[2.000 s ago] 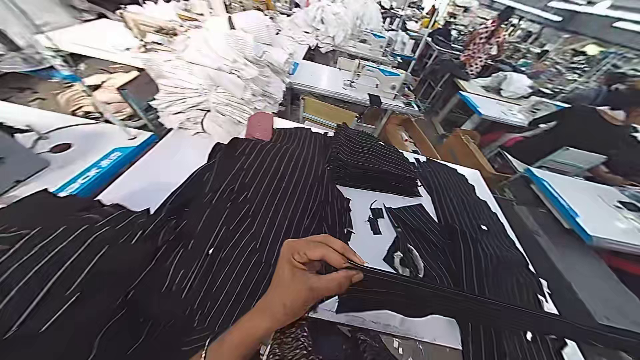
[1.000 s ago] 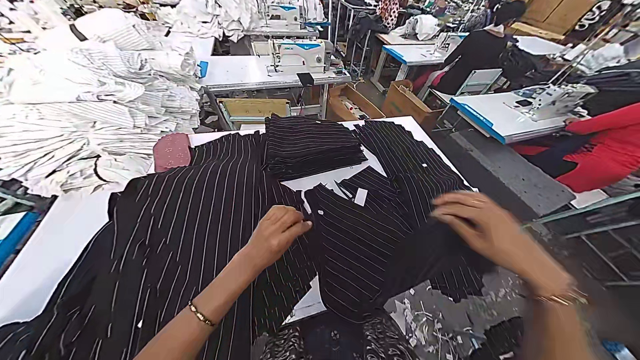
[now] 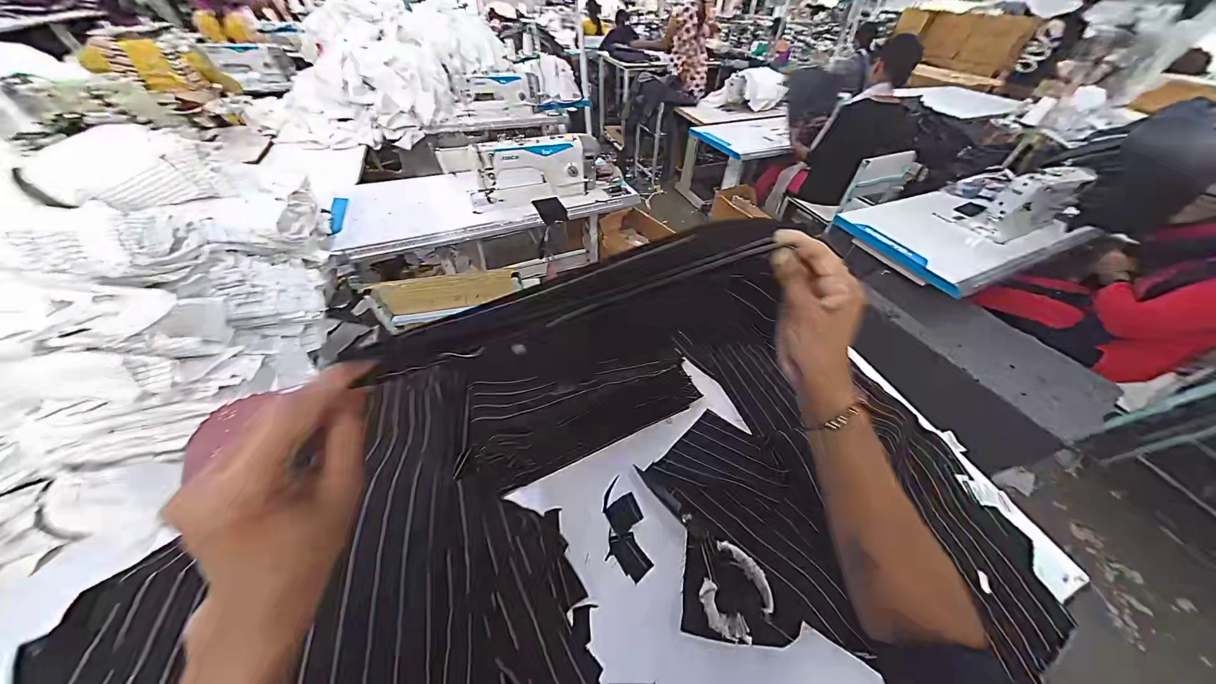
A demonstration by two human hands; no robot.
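Note:
My left hand (image 3: 275,475), blurred, pinches one end of a black cloth piece (image 3: 579,313). My right hand (image 3: 822,294) grips its other upper corner, so the cloth stretches between both hands above the worktable (image 3: 636,646). Behind and below it lies a folded stack of black pinstriped fabric (image 3: 579,418). Wide black pinstriped panels (image 3: 408,570) spread over the left side, and more striped panels (image 3: 912,475) lie on the right. Small black scraps (image 3: 627,537) and a cut piece with a white frayed curve (image 3: 741,589) rest on the white surface near the middle.
Heaps of white striped garments (image 3: 114,313) crowd the left. A sewing machine (image 3: 537,166) stands on a white table beyond, with another machine (image 3: 1035,199) at the right. A seated person in black (image 3: 845,142) and a person in red (image 3: 1149,294) are farther off. A pink piece (image 3: 218,432) lies behind my left hand.
One second ago both hands were lower, over the striped pieces; now they are raised and apart with the black cloth stretched between them. Two seconds ago one hand was in view, holding a long black edge.

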